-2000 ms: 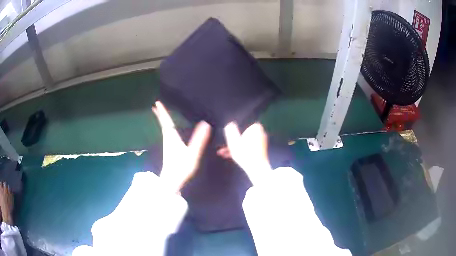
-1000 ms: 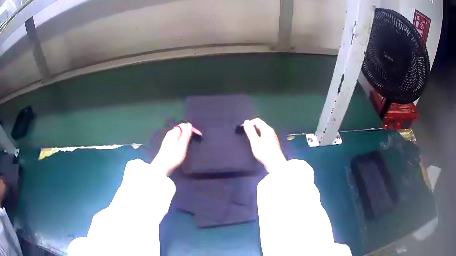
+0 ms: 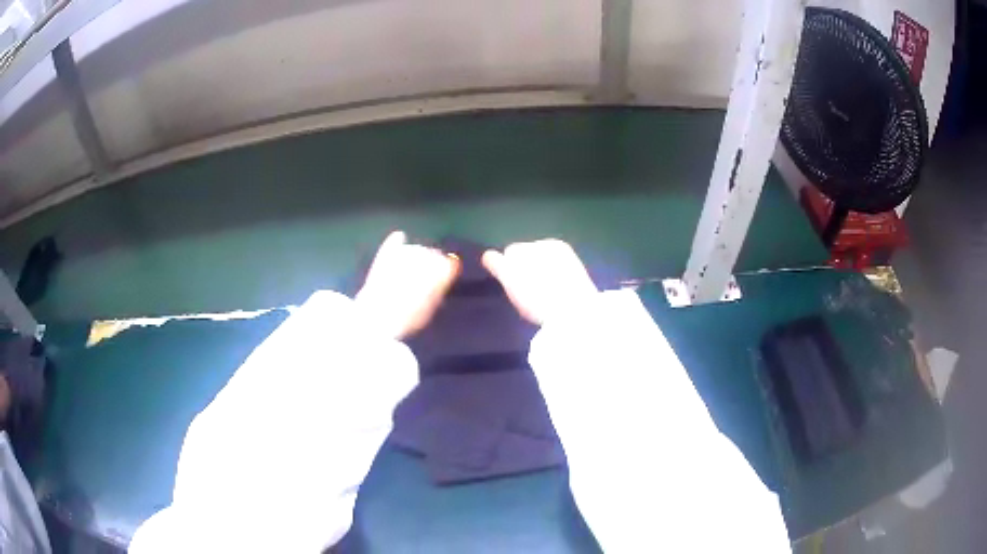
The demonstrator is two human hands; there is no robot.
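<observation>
A black box blank (image 3: 472, 325) lies in front of me on top of dark blanks (image 3: 487, 427) whose uneven edges show below it. My left hand (image 3: 413, 284) is on the blank's far left part, fingers curled on it. My right hand (image 3: 538, 278) is on its far right part, fingers also curled. Both hands are overexposed and slightly blurred, and they hide the blank's far side corners. The far edge looks bent up between the hands. A black folded tray (image 3: 812, 387) lies on the bench at the right.
A white metal post (image 3: 740, 162) stands at the bench's far edge, right of my hands. A black fan (image 3: 855, 108) and red box (image 3: 868, 238) are beyond. The green conveyor belt (image 3: 260, 222) carries a dark tray (image 3: 39, 268) at far left. A person's sleeve (image 3: 20, 503) shows at left.
The blank came down from being held up and now lies on the others. My hands moved inward and to its far part. The dark tray on the belt shifted left.
</observation>
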